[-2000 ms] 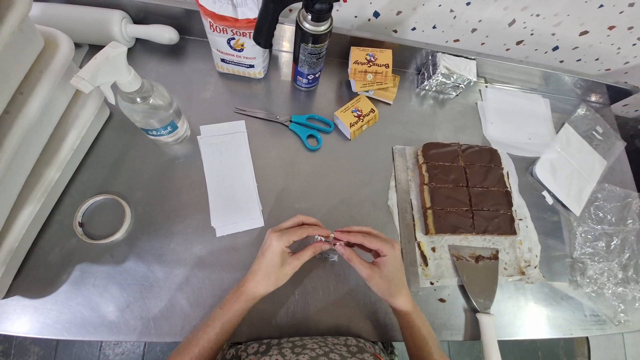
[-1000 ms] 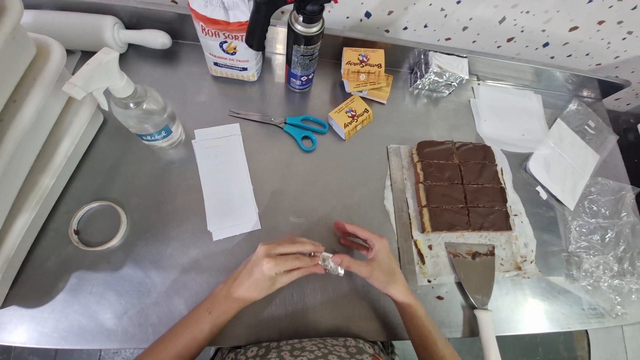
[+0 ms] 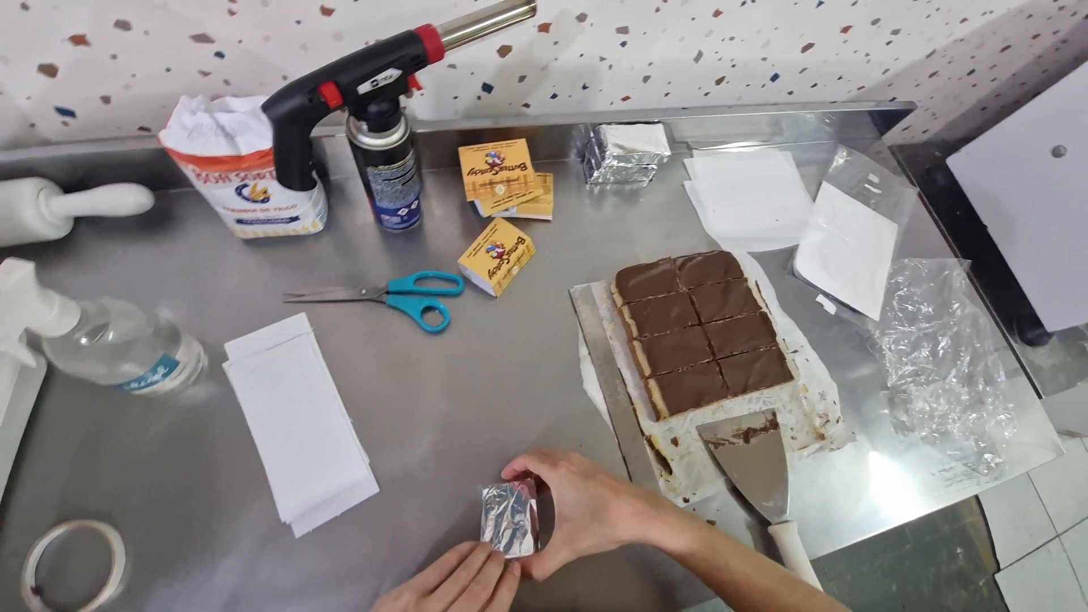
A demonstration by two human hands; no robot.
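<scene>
A small foil-wrapped piece (image 3: 509, 518) lies near the front of the steel table, between my two hands. My right hand (image 3: 586, 514) curves around its right side, thumb and fingers at its edges. The fingers of my left hand (image 3: 463, 582) touch its lower edge. To the right, chocolate-topped bars (image 3: 705, 331), cut in a grid, sit on parchment paper (image 3: 820, 412), with a metal scraper (image 3: 756, 463) against the near side. Several foil-wrapped pieces (image 3: 625, 153) are stacked at the back. White paper strips (image 3: 297, 425) lie left of my hands.
Blue-handled scissors (image 3: 387, 293), yellow printed wrappers (image 3: 497, 255), a flour bag (image 3: 246, 183) and a blowtorch (image 3: 387, 170) stand or lie behind. At left are a spray bottle (image 3: 127, 348), a rolling pin (image 3: 68, 208) and a tape roll (image 3: 72, 565). Clear plastic (image 3: 939, 365) lies at right.
The foil-wrapped piece, held up between my fingers a second ago, now shows a broad flat face between both hands. The view has shifted, showing more of the wall.
</scene>
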